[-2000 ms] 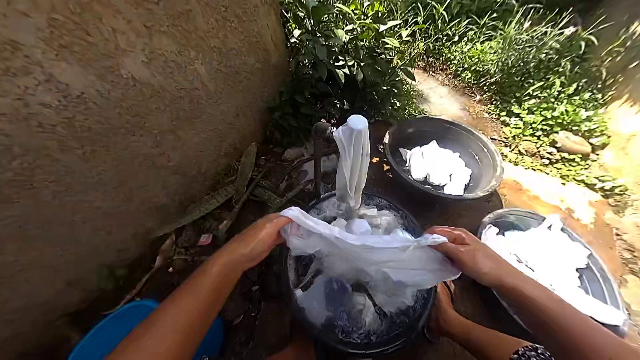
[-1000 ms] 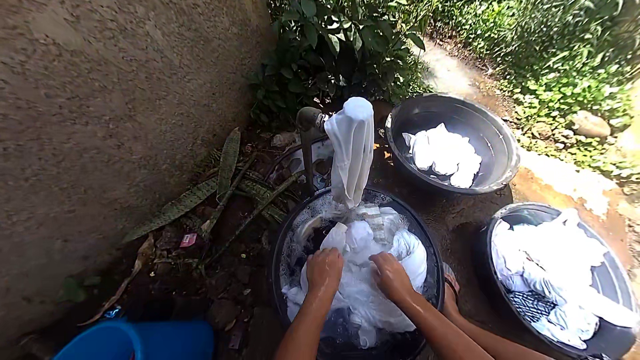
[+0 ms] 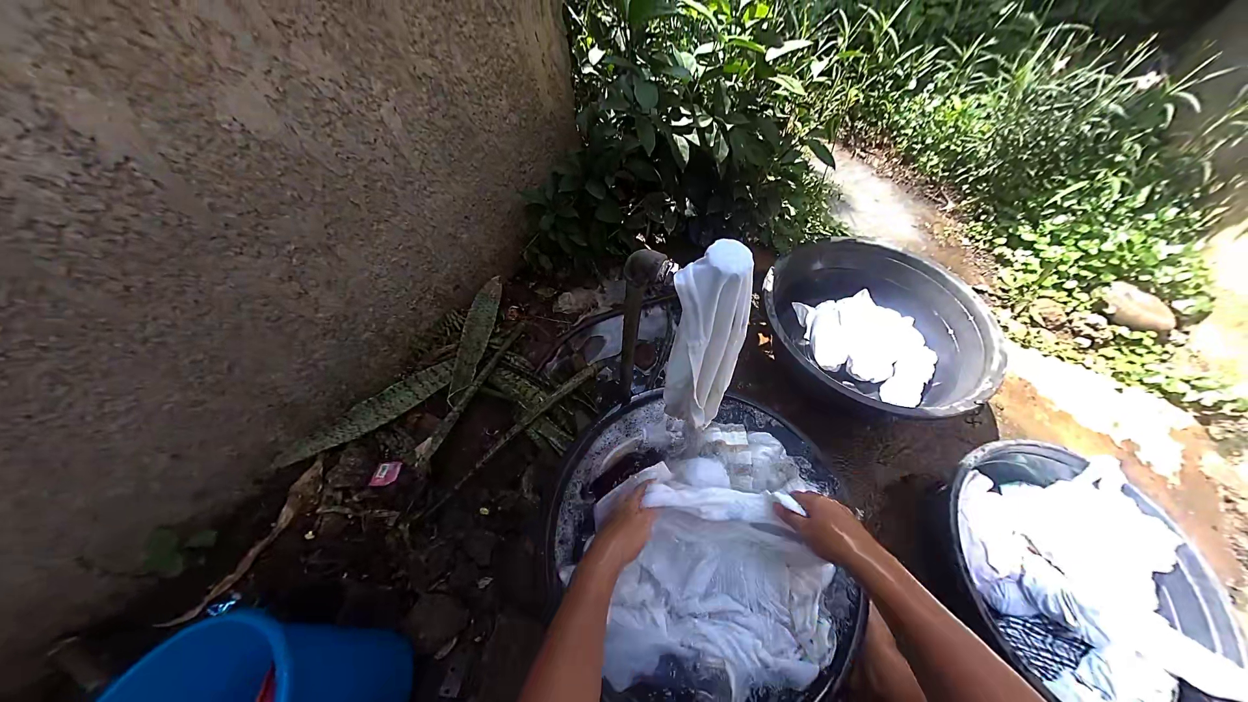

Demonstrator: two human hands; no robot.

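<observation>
A white cloth is spread over a round black basin of soapy water. My left hand grips its upper edge on the left, and my right hand grips the same edge on the right. Just beyond them, a white fabric sleeve hangs from the tap, its lower end over the basin. More wet white laundry lies in the water behind the held edge.
A dark basin with white cloths stands back right. Nearer, another basin is heaped with white and patterned laundry. Blue plastic containers sit bottom left. A rough wall rises at left; long mottled leaves lie at its foot.
My hands held the cloth stretched and raised two seconds ago, then were close together low in the basin. Now they are farther apart, with the cloth's edge between them.
</observation>
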